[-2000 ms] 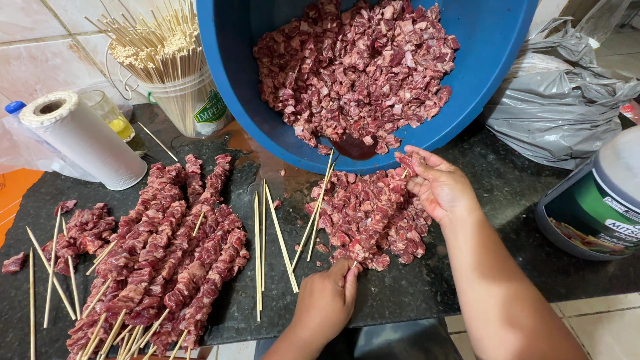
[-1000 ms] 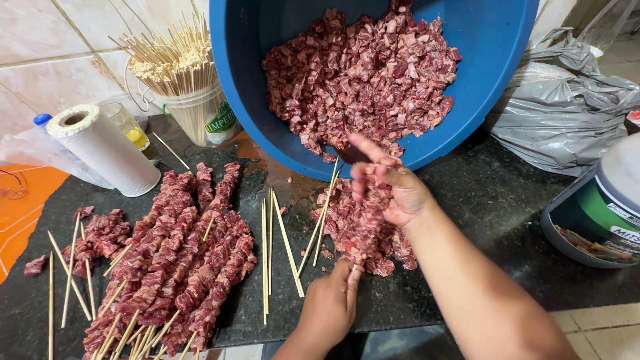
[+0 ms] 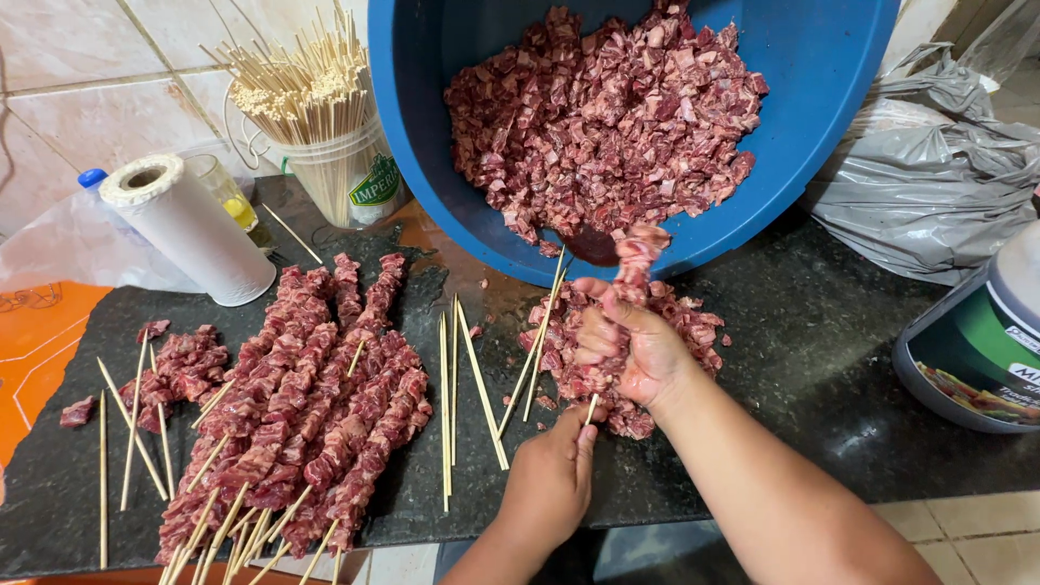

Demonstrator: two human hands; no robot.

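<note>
My left hand (image 3: 561, 467) pinches the bare lower end of a wooden skewer (image 3: 591, 408). My right hand (image 3: 634, 345) is wrapped around the raw meat threaded on that same skewer (image 3: 639, 252), which points up toward the tub. Beneath my hands lies a heap of diced raw meat (image 3: 699, 333) on the dark stone counter. Behind it, a blue plastic tub (image 3: 414, 154) leans toward me, holding more diced meat (image 3: 601, 122). Left of my hands lie several bare wooden skewers (image 3: 479, 382), then a pile of loaded meat skewers (image 3: 301, 406).
A clear bucket (image 3: 325, 175) of skewers, a paper roll (image 3: 191, 231) and a glass (image 3: 215, 183) stand at the back left. Small meat pieces (image 3: 191, 366) and loose skewers (image 3: 132, 426) lie at the left. Grey plastic bags (image 3: 926, 187) and a labelled container (image 3: 975, 349) are at the right.
My right hand has gone from picking at the meat heap to closing around the meat on the skewer. My left hand has stayed low, at the skewer's lower end.
</note>
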